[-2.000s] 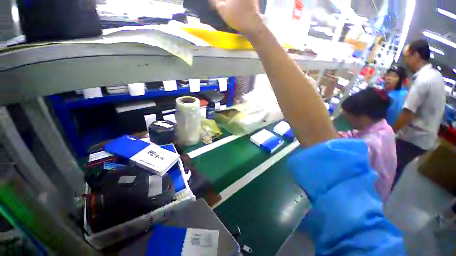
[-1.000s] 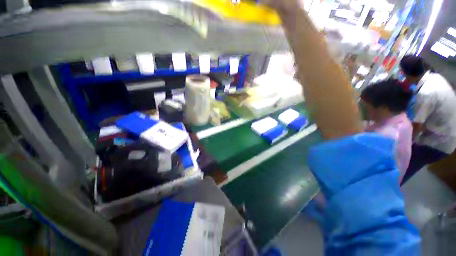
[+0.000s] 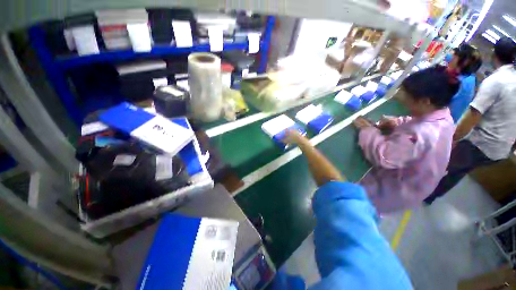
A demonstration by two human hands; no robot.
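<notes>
My right hand (image 3: 294,137), small and blurred, is at the near blue end of a blue and white product box (image 3: 276,126) on the green line belt (image 3: 240,147). Whether the fingers have closed on it is unclear. Another blue and white box (image 3: 189,252) lies flat on the grey scale pan (image 3: 229,207) at the bottom, cut off by the edge. The scale display (image 3: 254,272) is beside it. My left hand is not in view.
An open carton tray (image 3: 150,205) holds black bagged items (image 3: 133,175) and a blue-white box (image 3: 148,129). A plastic film roll (image 3: 205,88) stands behind. More boxes (image 3: 314,117) line the belt. A person in pink (image 3: 407,150) sits on the right; others stand beyond.
My right hand has come down from the overhead shelf to a box on the belt. The view has tilted down, and more boxes show along the belt.
</notes>
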